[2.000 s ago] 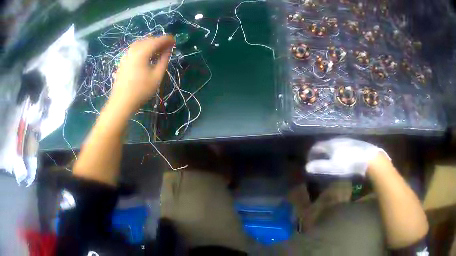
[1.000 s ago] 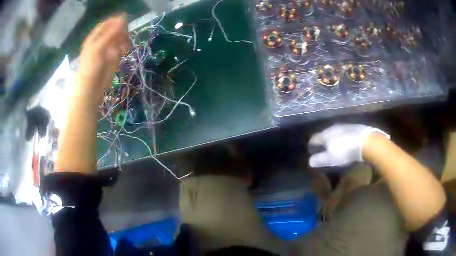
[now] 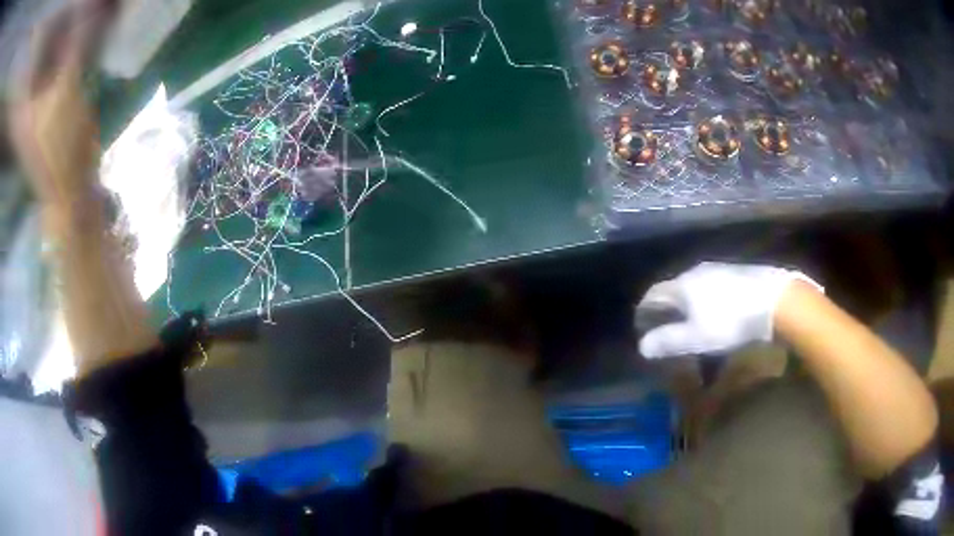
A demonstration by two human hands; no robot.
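My left hand (image 3: 58,115) is bare and blurred at the far left, beyond the plastic bag; I cannot tell if it holds anything. My right hand (image 3: 717,310), in a white glove, is in front of the bench edge, below the tray. Its fingers are curled around a small dark round thing (image 3: 661,305), mostly hidden, perhaps a stator. Tangled lead wires (image 3: 303,157) lie on the green bench with small green ring boards (image 3: 280,213) among them. Copper-orange stators (image 3: 719,137) sit in the clear blister tray (image 3: 879,199) at the right.
A crumpled white plastic bag (image 3: 152,188) lies at the bench's left. One wire (image 3: 366,315) hangs over the front edge of the green bench (image 3: 502,209). Blue plastic things (image 3: 617,434) are below, beside the wearer's legs. A small white piece (image 3: 408,29) lies beyond the wires.
My left hand has moved from the wires to the far left, past the bag. My right hand stays in about the same place. The camera view has shifted somewhat.
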